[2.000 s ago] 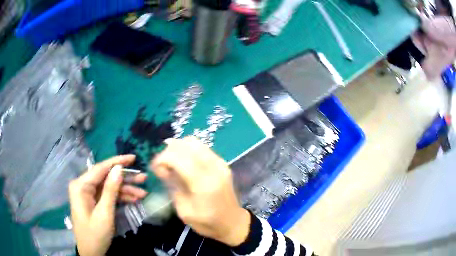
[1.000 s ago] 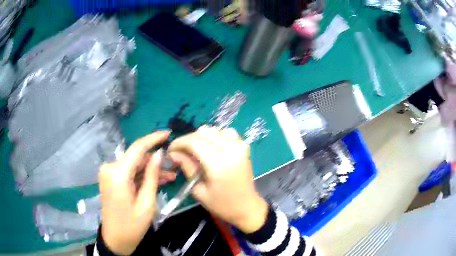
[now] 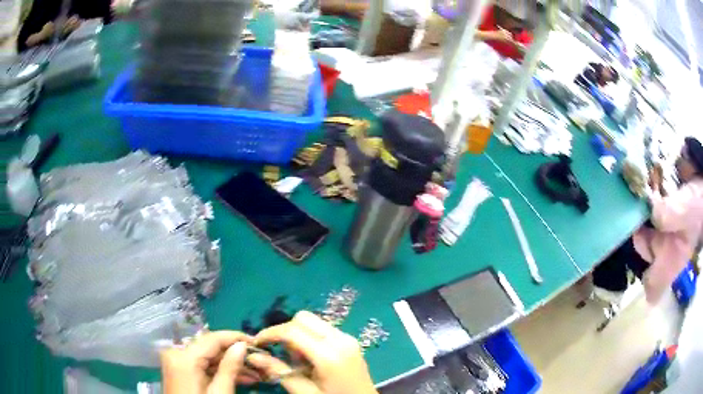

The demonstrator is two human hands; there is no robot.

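My left hand (image 3: 202, 363) and my right hand (image 3: 327, 355) meet at the bottom edge, partly cut off. My left fingers pinch a small grey piece, apparently a mesh band's end; the rest is hidden. A short silver length of the tweezers (image 3: 287, 375) shows in my right fingers, beside the left fingertips. The loose black inserts (image 3: 271, 311) lie just beyond the hands. Small silver pieces lie beside them in one cluster (image 3: 339, 305) and another cluster (image 3: 373, 333).
A large band pile (image 3: 116, 258) lies left. Beyond are a smartphone (image 3: 270, 215), a steel flask (image 3: 379, 219) and a blue bin (image 3: 216, 131) of bands. A black-and-grey card (image 3: 472, 305) lies at the table edge above another blue bin (image 3: 515, 365). A person in pink (image 3: 678, 215) is at right.
The view has tilted up, so hands and table things sit lower and more of the far bench shows. My hands, apart two seconds ago, are together at the fingertips.
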